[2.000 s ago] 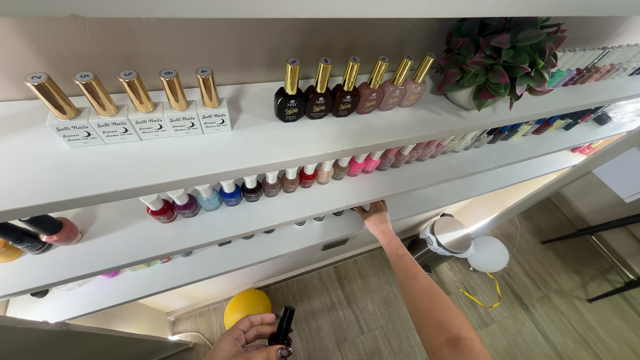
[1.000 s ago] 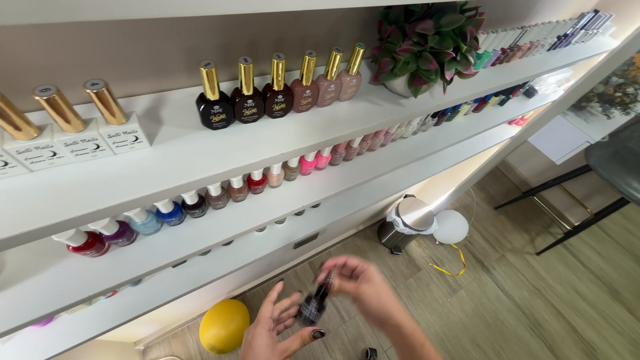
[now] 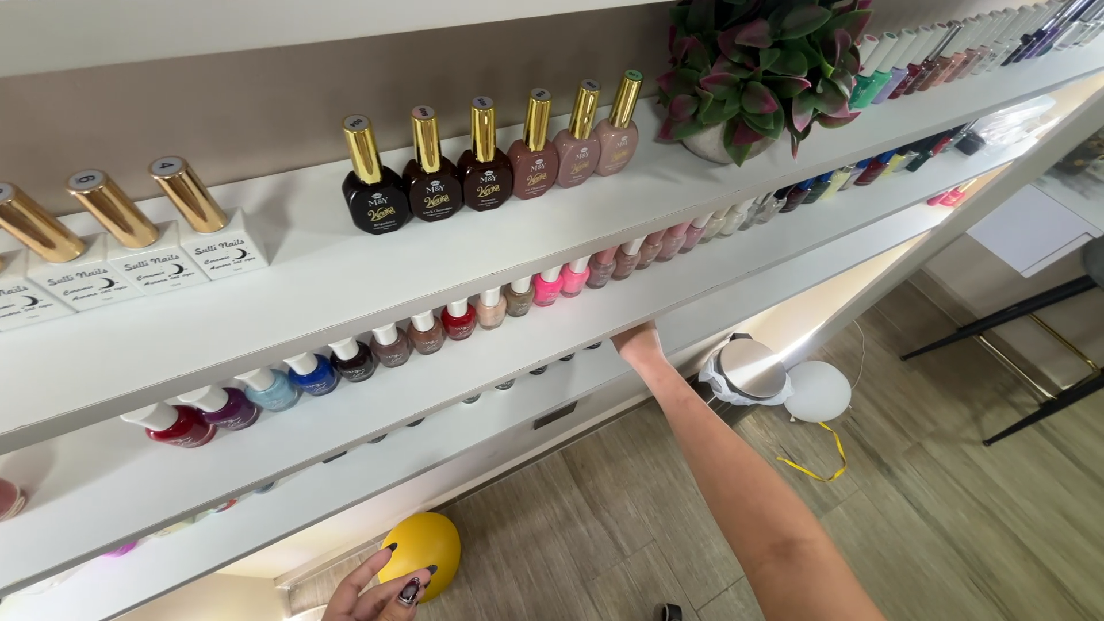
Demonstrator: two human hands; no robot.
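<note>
My right hand (image 3: pixel 639 343) reaches in under the edge of a white shelf (image 3: pixel 483 354); its fingers are hidden, so what it holds cannot be told. My left hand (image 3: pixel 384 591) is low in the view, fingers apart and empty, in front of a yellow balloon (image 3: pixel 434 552). Above the right hand stands a row of white-capped nail polish bottles, among them a pink one (image 3: pixel 575 278) and a blue one (image 3: pixel 313 376). Dark bottle bottoms or caps (image 3: pixel 504 384) show in part on the lower shelf. Gold-capped polish bottles (image 3: pixel 487 172) stand on the upper shelf.
White boxes with gold-capped bottles (image 3: pixel 226 246) stand at the left. A potted plant (image 3: pixel 759 86) is on the upper shelf. On the wooden floor are a lined bin (image 3: pixel 749 369), a white balloon (image 3: pixel 818 391) with yellow ribbon, and a small black object (image 3: pixel 669 612). A dark-legged chair (image 3: pixel 1026 323) stands at the right.
One second ago both hands were together at a dark bottle below the shelves. Since then my right hand has gone up under the shelf, and the bottle has left my left hand.
</note>
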